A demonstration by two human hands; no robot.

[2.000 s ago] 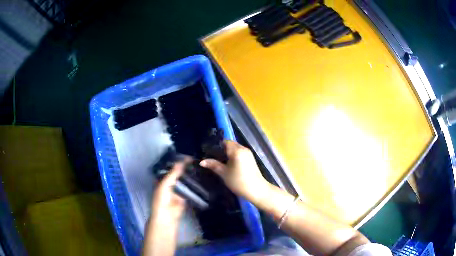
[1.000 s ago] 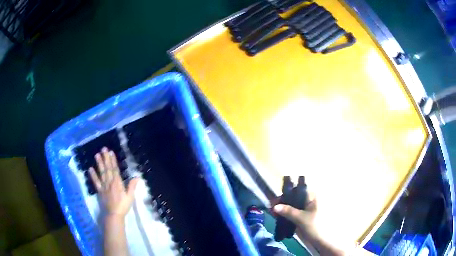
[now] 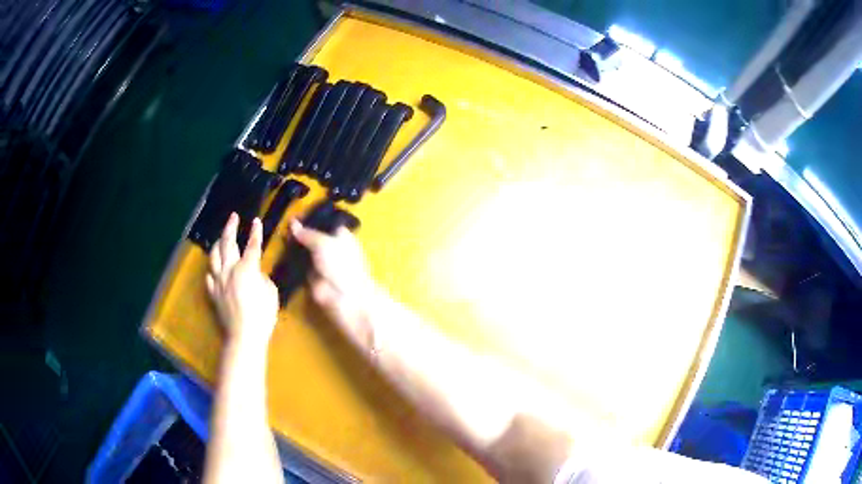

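Black handles (image 3: 345, 132) lie side by side in groups on the yellow tray (image 3: 510, 132), near its left edge. One handle with a bent end (image 3: 434, 107) lies at the right side of the upper group. My left hand (image 3: 244, 288) is open, its spread fingertips at the lower group of handles (image 3: 230, 194). My right hand (image 3: 336, 269) is closed around a small bunch of dark handles (image 3: 295, 263), just right of that group. The bunch is blurred and partly covered by my fingers, so I cannot tell how many it has.
The blue crate (image 3: 151, 392) shows only a corner at the lower left, beside the tray. A smaller blue basket (image 3: 784, 430) with something white is at the lower right. The curved metal-edged line (image 3: 652, 80) runs behind the tray. Dark racks stand at the upper left.
The view has turned from the crate to the tray. My left hand has left the crate and reached the handles on the tray. My right hand, with dark parts, has moved up the tray beside them.
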